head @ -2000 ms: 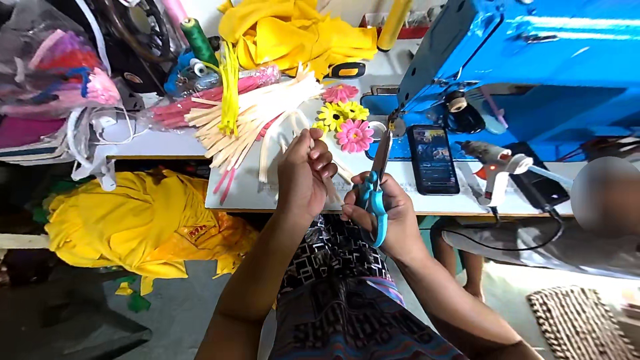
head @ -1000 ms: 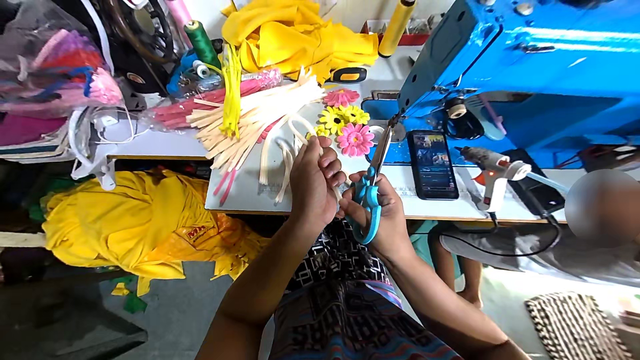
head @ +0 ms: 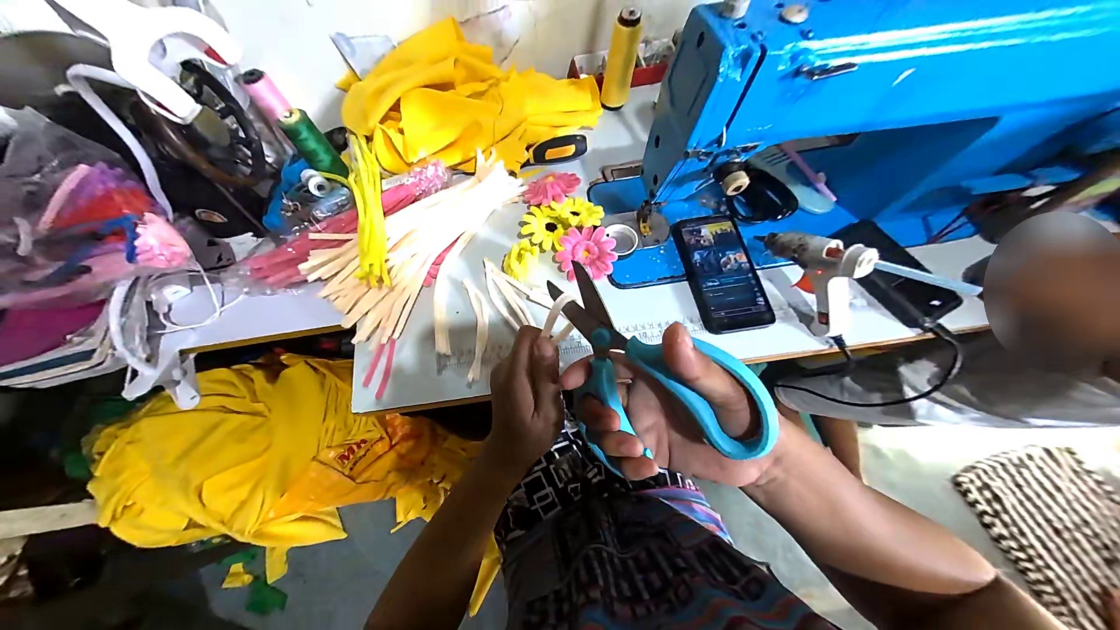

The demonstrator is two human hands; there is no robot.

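Between the fingers of my left hand (head: 528,394) is a cream strip (head: 557,317), bent into a small loop. My right hand (head: 678,407) holds scissors with turquoise handles (head: 759,411); their blades are spread, and the loop lies at or between them. Just beyond the blades are pink flowers (head: 586,252) and yellow flowers (head: 542,227). Loose cream strips (head: 477,328) lie on the white table, left of the flowers. Farther left is a large bundle of cream strips (head: 411,254) with bright yellow strips (head: 369,219) across it.
A blue sewing machine (head: 840,96) fills the back right. Near it lie a smartphone (head: 722,276) and a glue gun (head: 822,267) with a cable. Yellow cloth (head: 472,96) and thread spools (head: 621,61) stand behind. More yellow cloth (head: 227,455) hangs below at left. A person (head: 1050,306) is at the right.
The scissors were held with closed blades pointing up; now the blades are spread and tilted toward my left hand. My right hand's fingers are now in the handles. The strip now forms a loop.
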